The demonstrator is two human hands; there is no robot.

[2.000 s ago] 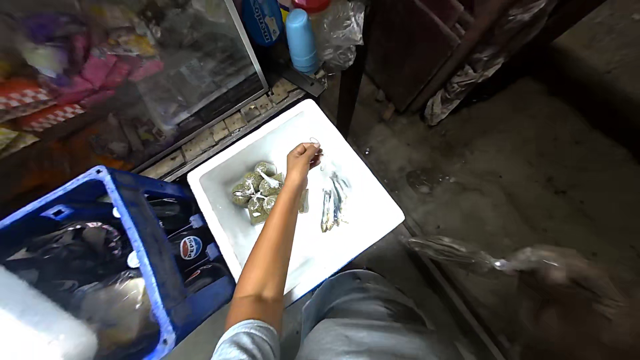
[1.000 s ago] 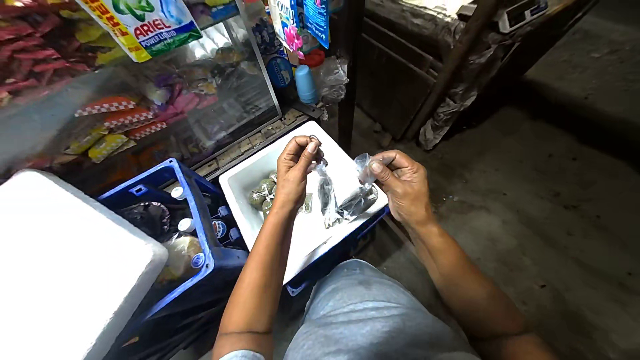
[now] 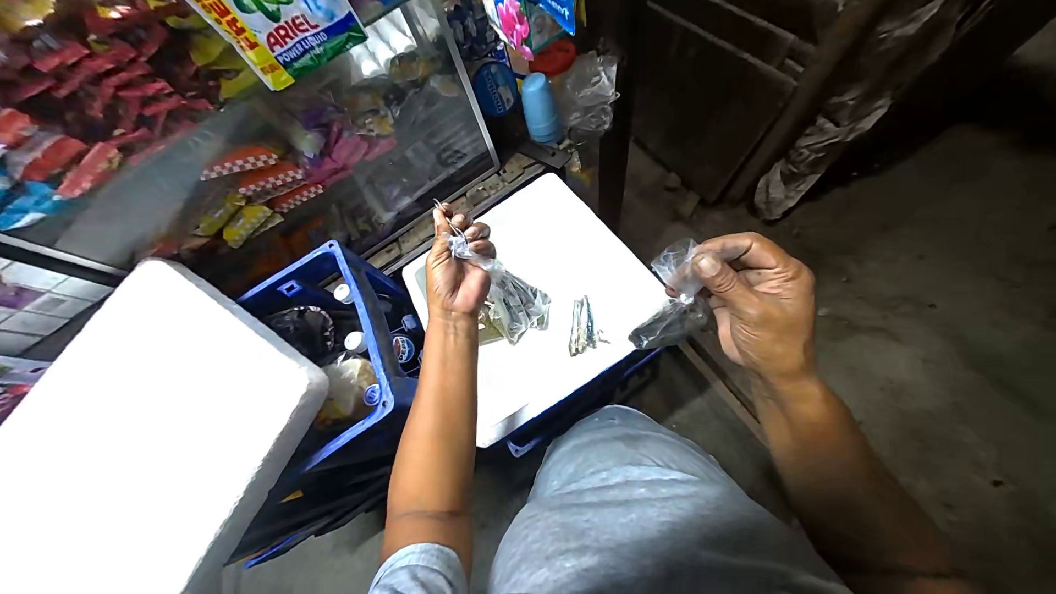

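My left hand (image 3: 459, 268) is closed on the gathered neck of a clear plastic bag (image 3: 520, 305) with dark contents, and a thin band loops at its fingertips. This bag hangs over the white foam box (image 3: 553, 223). Thumb and fingers of my right hand (image 3: 742, 297) pinch the top of another clear bag (image 3: 670, 322), tied below the pinch, with dark contents, at the box's right edge. Between the two bags, a small bundle of thin silvery pieces (image 3: 582, 326), perhaps small fish, lies in the box. The round bags at the box's left side are mostly hidden behind my left hand.
A blue plastic crate (image 3: 379, 363) with capped bottles stands left of the box. A white foam lid (image 3: 157, 429) lies at the left. Behind are a glass display case (image 3: 412, 107) with packets, a light-blue plastic cup (image 3: 540, 107) and a hanging detergent packet (image 3: 289, 37).
The right hand, bare in view only from one second ago, has moved right with its bag. The left hand now holds a bag away from the silvery bundle. The view has shifted.
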